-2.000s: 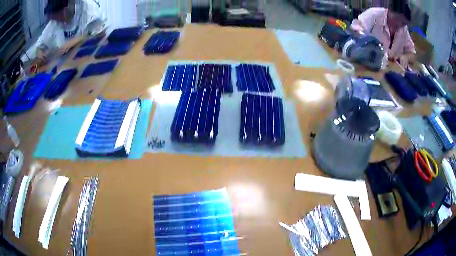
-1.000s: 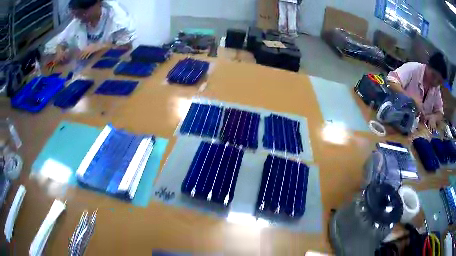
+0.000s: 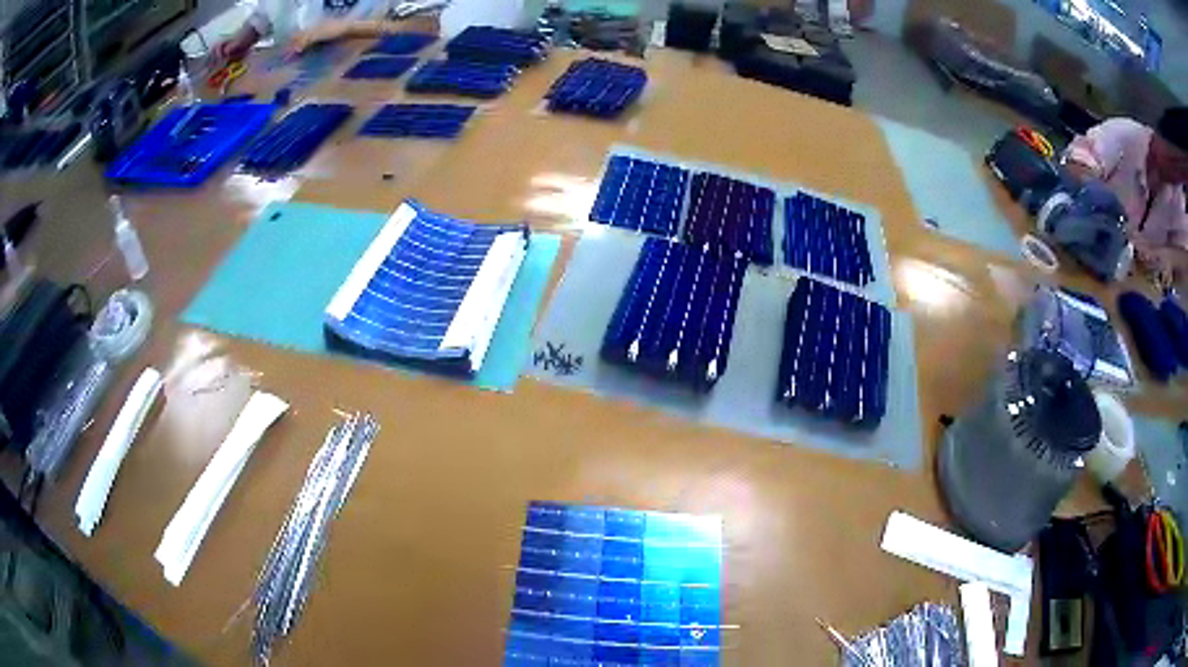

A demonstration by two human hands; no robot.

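Neither of my hands shows in the head view. A bright blue cell layout (image 3: 616,586) with thin silver lines lies nearest me at the bottom middle, cut off by the lower edge. Short busbar ribbon (image 3: 905,641) lies heaped at the bottom right beside white strips (image 3: 958,558). Long busbar ribbon (image 3: 313,528) lies as a bundle at the left, with more white strips (image 3: 219,489) further left. Finished cell layouts (image 3: 427,287) with white edges are stacked on the teal sheet (image 3: 261,280). Dark cell string stacks (image 3: 678,306) stand on the grey sheet (image 3: 743,411).
A grey round container (image 3: 1010,456) stands at the right, with red and yellow scissors (image 3: 1163,554) beyond it. A small bottle (image 3: 129,241) and a blue tray (image 3: 193,143) are at the left. One person (image 3: 1127,163) sits far right; another's arm (image 3: 345,33) reaches in far left.
The camera view has swung. The table things first sank lower, then rose again and shifted right. The blue layout left view almost fully and shows again. No thing has clearly moved on the table.
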